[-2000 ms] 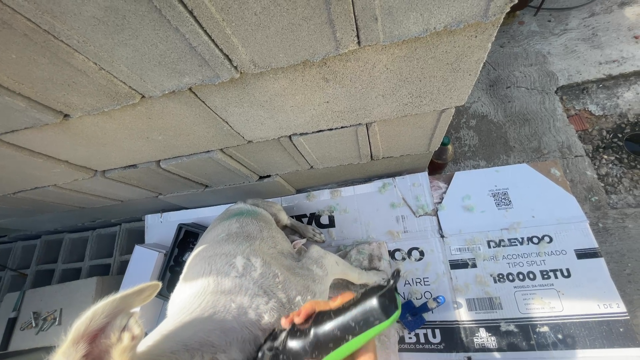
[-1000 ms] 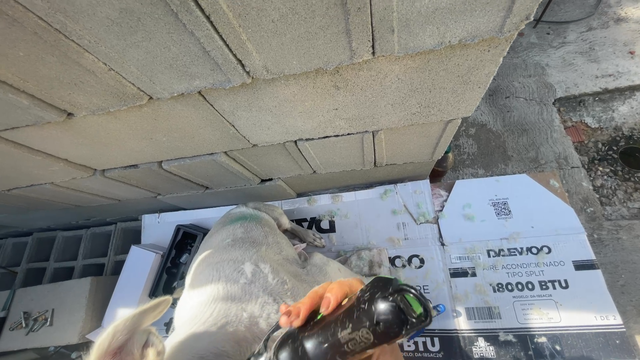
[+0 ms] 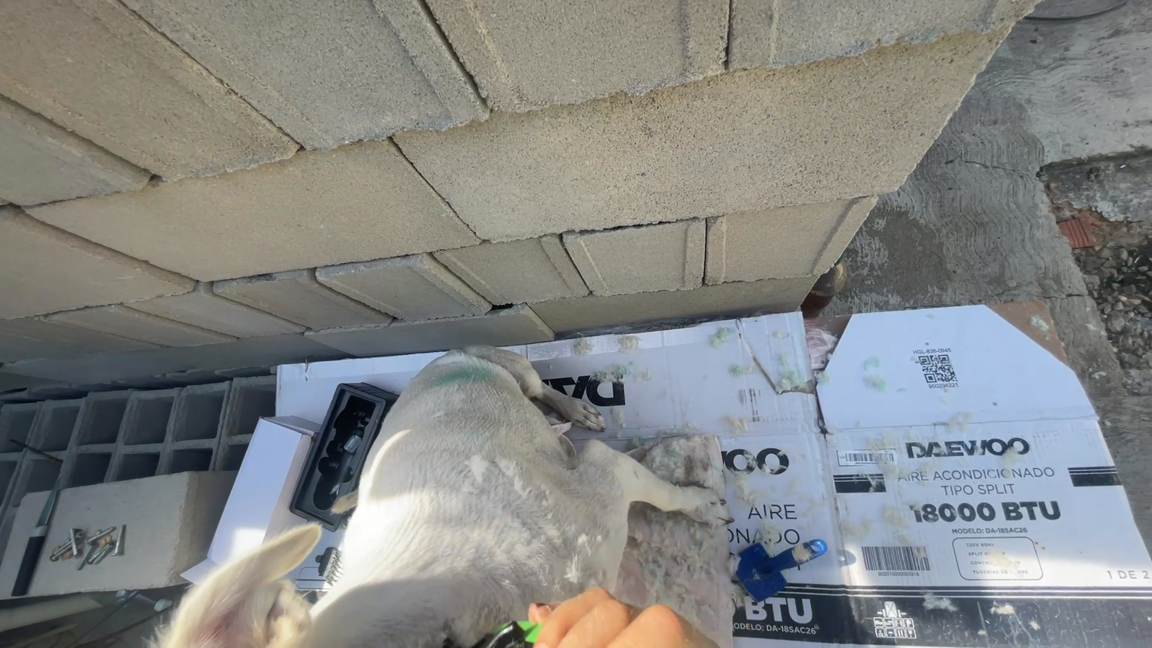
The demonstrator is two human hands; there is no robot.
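Observation:
A light, short-haired dog (image 3: 477,486) lies on flattened white cardboard, with one ear at the lower left and a faint green patch on its coat near the top. At the bottom edge, my right hand (image 3: 621,621) is curled beside the dog's body, closed around a black and green hair clipper (image 3: 508,635); most of the tool is cut off by the frame. My left hand is out of view. A blue plastic tool (image 3: 765,569) lies on the cardboard right of the dog. Tufts of cut hair are scattered about.
A concrete block wall (image 3: 630,180) rises behind the flattened carton (image 3: 958,387). Left of the dog lie a black accessory tray (image 3: 337,450), a white box (image 3: 261,486) and a comb attachment (image 3: 331,565). Farther left, several metal pieces (image 3: 88,545) and a black-handled knife (image 3: 34,549) rest on a block.
My right hand and the clipper have moved down to the bottom edge. The blue tool, largely covered by the clipper a second ago, now shows fully.

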